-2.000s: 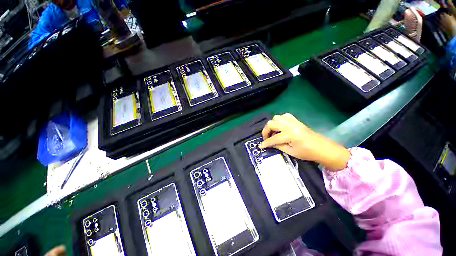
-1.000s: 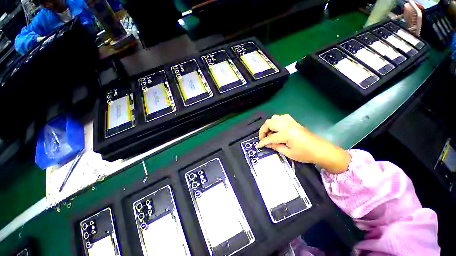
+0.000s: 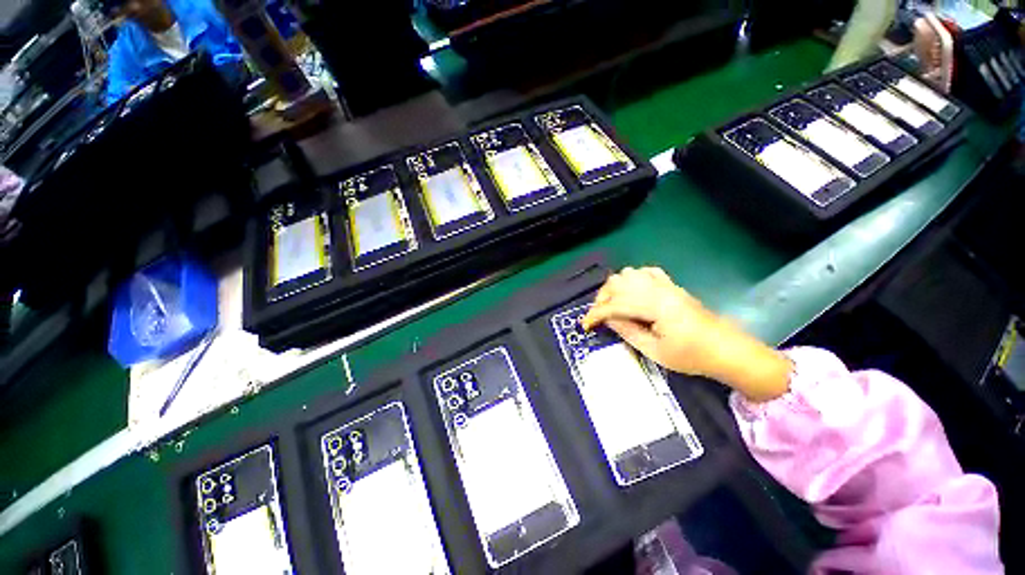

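Note:
A black foam tray (image 3: 418, 393) lies nearest in front of me, with part-assembled phones in its slots. My right hand (image 3: 652, 320), in a pink sleeve, is over the camera end of the rightmost phone (image 3: 629, 410). Its thumb and index fingertips are together on the camera openings. Whether a tiny part is between them is too small to tell. Other phones lie to the left, one in the middle (image 3: 508, 461) and more (image 3: 388, 505) cut by the lower edge. My left hand is out of the picture.
A stack of foam trays (image 3: 450, 253) with yellow-edged phones stands behind. Another tray stack (image 3: 776, 202) is at upper right. At left are a blue bin (image 3: 163, 315) with a clear bag and a slim dark stick (image 3: 186, 371) on a white sheet. A person in blue (image 3: 169, 51) sits beyond.
The view has shifted slightly. My right hand stays at the rightmost phone's camera end, fingertips still low. A fingertip seen at the lower left two seconds ago is gone.

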